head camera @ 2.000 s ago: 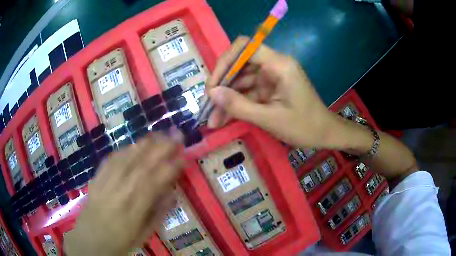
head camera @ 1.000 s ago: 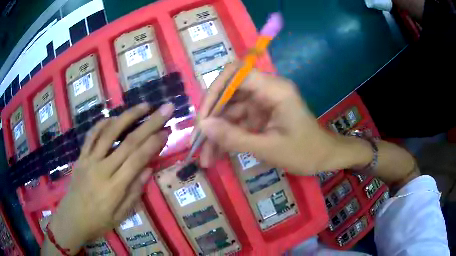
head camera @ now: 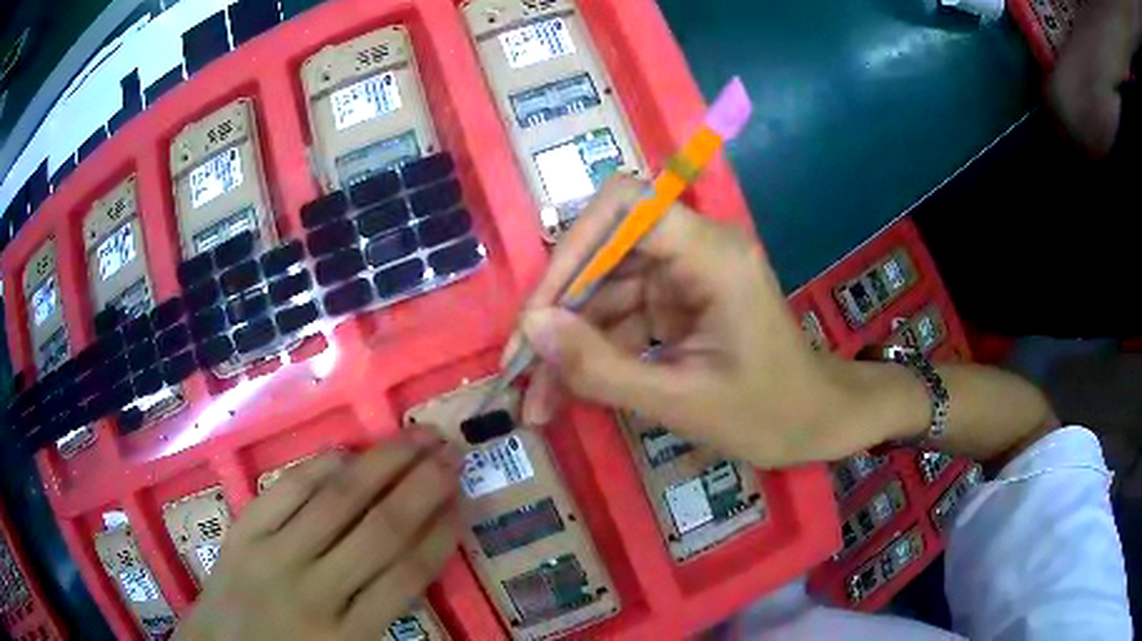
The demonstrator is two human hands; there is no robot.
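Note:
My right hand [head camera: 683,319] holds orange tweezers [head camera: 626,244] like a pen. Their metal tips point down at the top end of a gold-beige mobile phone [head camera: 520,582] in the lower row of the red foam tray [head camera: 426,336]. A small black oval pad [head camera: 486,426] lies at that phone's top end, just below the tips; I cannot tell if they touch it. My left hand [head camera: 332,532] is spread palm down over the lower row, its fingertips at this phone's upper left edge. The clear sheet of black oval pads [head camera: 388,232] lies across the tray above my left hand.
A white backing strip with black squares [head camera: 107,107] lies beyond the tray at upper left. More phones sit in both rows. Other filled trays [head camera: 902,532] stand lower right. Another person's arm [head camera: 1087,88] shows at upper right, beyond the dark green bench [head camera: 864,125].
My left hand has moved off the clear sheet, down and right to the phone. The tweezers remain near the phone's top end. The tray sits slightly further right in view.

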